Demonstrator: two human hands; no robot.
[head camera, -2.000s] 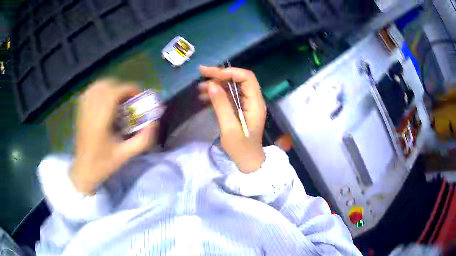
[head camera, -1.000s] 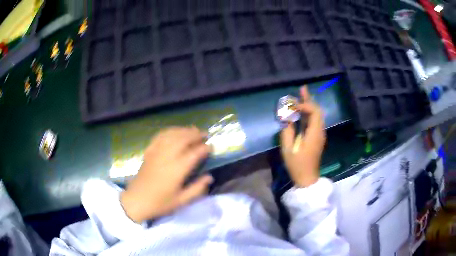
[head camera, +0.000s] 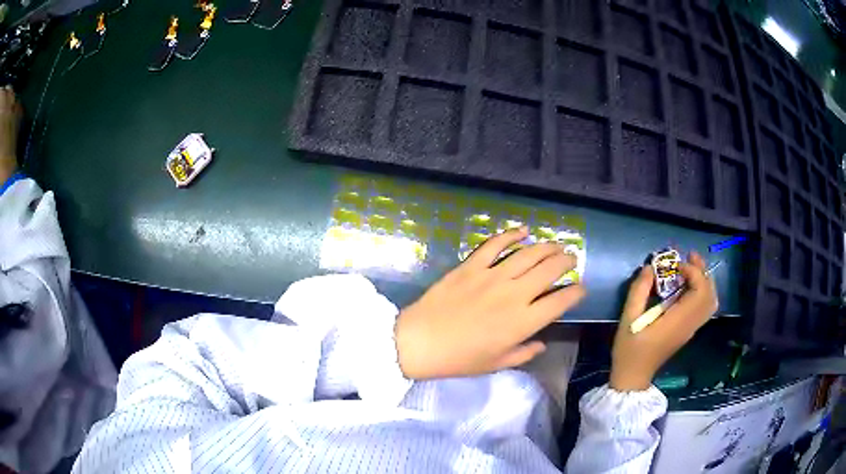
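Observation:
My right hand (head camera: 663, 324) holds a small watch case (head camera: 667, 272) with a light rim and yellow-dark insides between thumb and fingers. It also holds tweezers (head camera: 654, 313), the pale handle end toward the palm. My left hand (head camera: 492, 305) lies palm down with fingers apart over a yellow-gold grid of adhesive pieces (head camera: 382, 227) on the green bench. Nothing shows in it; its underside is hidden. Another watch case (head camera: 190, 160) lies on the bench at the left, away from both hands.
Black foam trays (head camera: 519, 125) with square pockets fill the back and right. Spare flex parts (head camera: 206, 18) lie at the back left. A blue stick (head camera: 728, 243) lies beside the tray at right. Another person's sleeve (head camera: 42, 278) is at the left edge; part of the press (head camera: 691, 440) shows lower right.
The view has swung left. My left hand, earlier holding a case, is now over the adhesive grid without a visible case. My right hand, earlier with only tweezers, now also holds a case.

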